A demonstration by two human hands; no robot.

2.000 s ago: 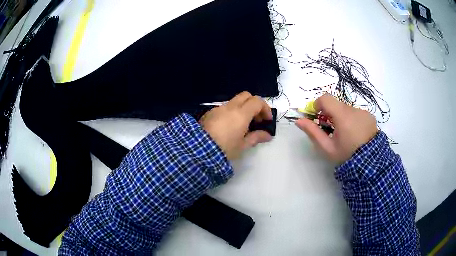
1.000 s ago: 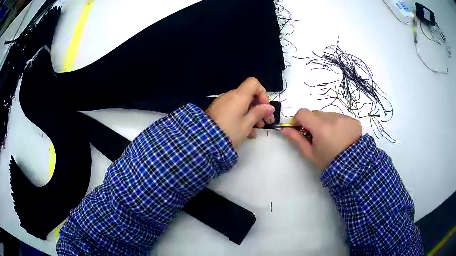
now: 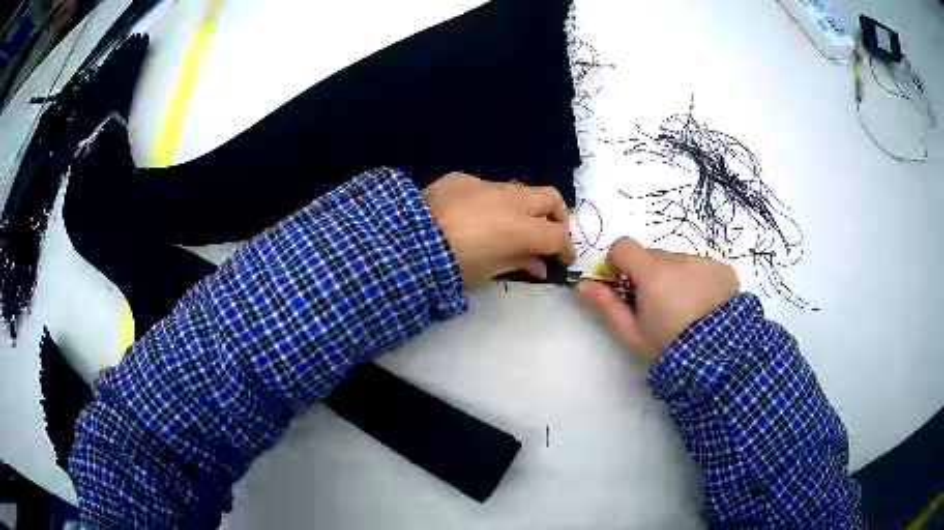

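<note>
A fanned stack of black fabric pieces point(image 3: 414, 114) spreads from the left to the centre, with thread tails point(image 3: 586, 78) along its right edge. My left hand point(image 3: 502, 230) is on a black strip at the stack's lower right corner, fingers bent over its end. My right hand point(image 3: 673, 295) holds thread snips point(image 3: 592, 277), mostly hidden by the fingers. Their tip points left and meets the strip end under my left fingers. Whether the blades are closed cannot be told. One black strip point(image 3: 430, 430) lies apart below my left forearm.
Tangled cut thread waste point(image 3: 719, 181) lies right of the stack. A power strip point(image 3: 823, 26) and a black adapter point(image 3: 880, 39) with a pale wire are at the upper right. A dark shaggy bundle point(image 3: 36, 197) is at the far left, beside a yellow stripe point(image 3: 188, 83).
My right hand has moved left and down, bringing the snips to the strip end. My left hand has turned flatter over the strip. The left forearm now covers more of the fabric.
</note>
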